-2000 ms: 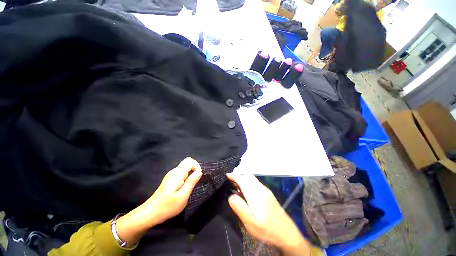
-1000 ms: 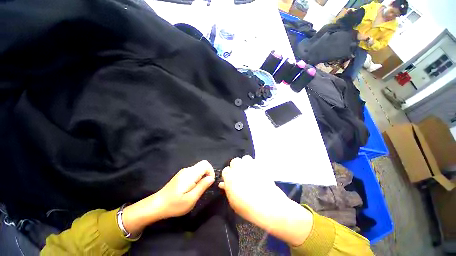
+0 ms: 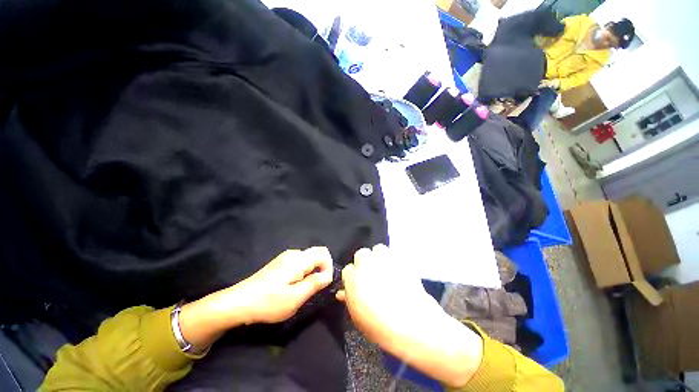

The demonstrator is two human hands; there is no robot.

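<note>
A large black coat [image 3: 191,168] is spread over the table and my lap. Two dark round buttons [image 3: 366,189] show on its front edge, with more beside the dish. My left hand [image 3: 287,287] pinches the cloth edge between thumb and fingertips, below the buttons. My right hand [image 3: 379,295] is close beside it, its fingertips curled together at the same edge. The fingertips nearly meet. A needle or thread in the right fingers is too small to make out.
A bluish dish of dark buttons [image 3: 414,115], black spools with pink ends [image 3: 464,122] and a smartphone [image 3: 433,174] lie on the white table [image 3: 452,245]. Dark garments [image 3: 502,176] and blue crates [image 3: 548,306] stand to the right. A seated person [image 3: 579,53] and cardboard boxes [image 3: 602,237] are beyond.
My right hand has moved up and left, close to my left hand. The checked lining seen between them is now mostly hidden. The view has shifted, and the other person has come into fuller view.
</note>
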